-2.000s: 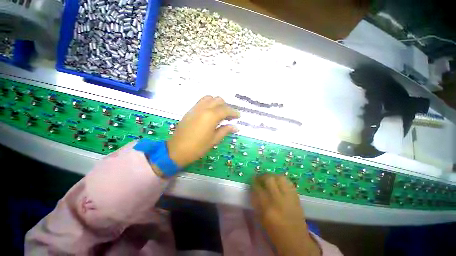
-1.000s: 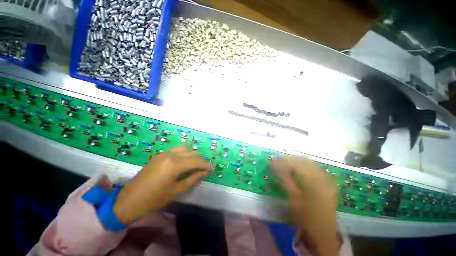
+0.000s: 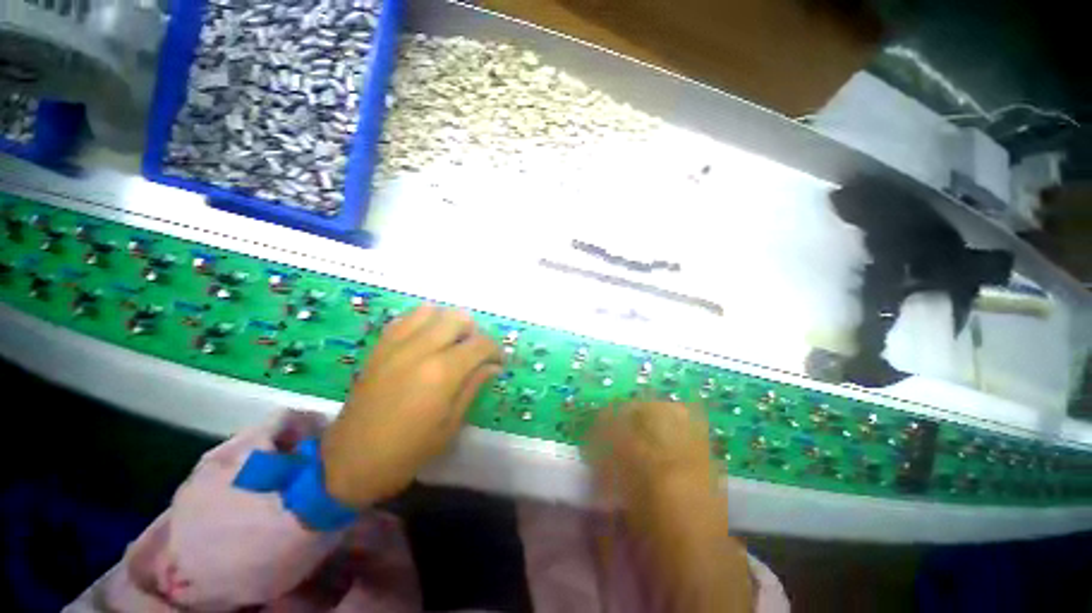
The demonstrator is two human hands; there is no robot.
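Note:
The green PCB panel (image 3: 258,314), dotted with small parts, runs in a long strip across the view. My left hand (image 3: 413,395), with a blue strap at the wrist, is over the panel left of centre, its fingers curled downward. My right hand (image 3: 659,461) is blurred and lies over the panel's near edge, right of my left hand. The fingertips of both hands are hidden or blurred, so I cannot tell whether they hold anything. Dark components (image 3: 635,283) lie in short rows on the white surface behind the panel.
A large blue bin (image 3: 363,132) of silver cylinders stands behind the panel at the left, beside a pile of cream components (image 3: 497,105). A smaller blue bin (image 3: 58,129) is at the far left. A crumpled black thing (image 3: 904,269) lies at the right. A dark band (image 3: 918,455) crosses the panel.
From one second ago, my left hand has moved slightly up and right, and my right hand has moved left and down. Since two seconds ago, the nearest row of dark components looks shorter.

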